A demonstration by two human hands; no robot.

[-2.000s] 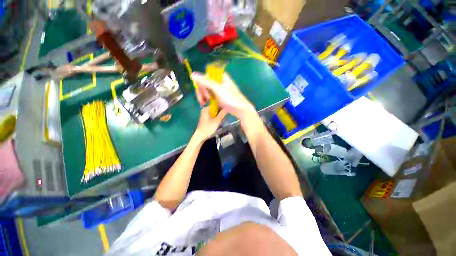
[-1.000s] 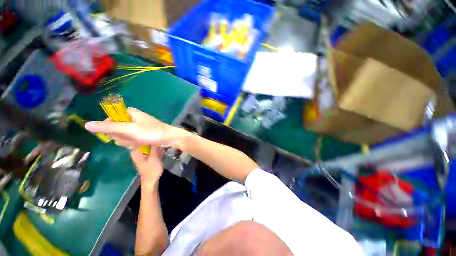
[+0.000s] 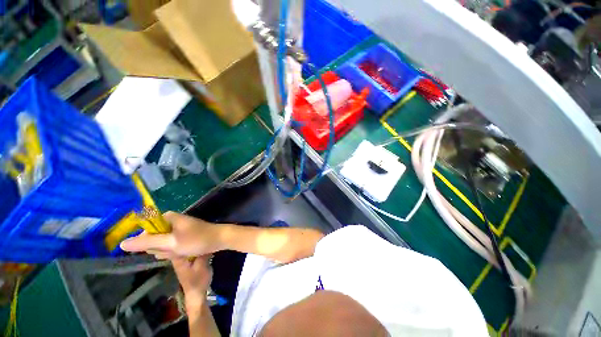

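Observation:
A tight bundle of yellow lead wires (image 3: 155, 220) stands tilted up out of my hands, with its cut ends at the top. My right hand (image 3: 176, 237) is wrapped around the bundle, with one finger stretched out to the left. My left hand (image 3: 192, 275) is below it, closed around the lower part of the bundle and partly hidden by my right hand. The bundle's top is just in front of the side of the blue plastic bin (image 3: 72, 191), which holds yellow bundles with clear covers (image 3: 28, 155).
Clear plastic covers (image 3: 172, 158) and a white sheet (image 3: 142, 118) lie beyond my hands. An open cardboard box (image 3: 230, 85) stands behind. A post with blue and clear tubes, a red tray (image 3: 329, 112), a white control box (image 3: 373, 170) and thick pinkish cables (image 3: 455, 224) are to the right.
The view has swung to the right, so the machine has left the picture and the blue bin now shows at the left. My hands still hold the bundle and are now beside the bin.

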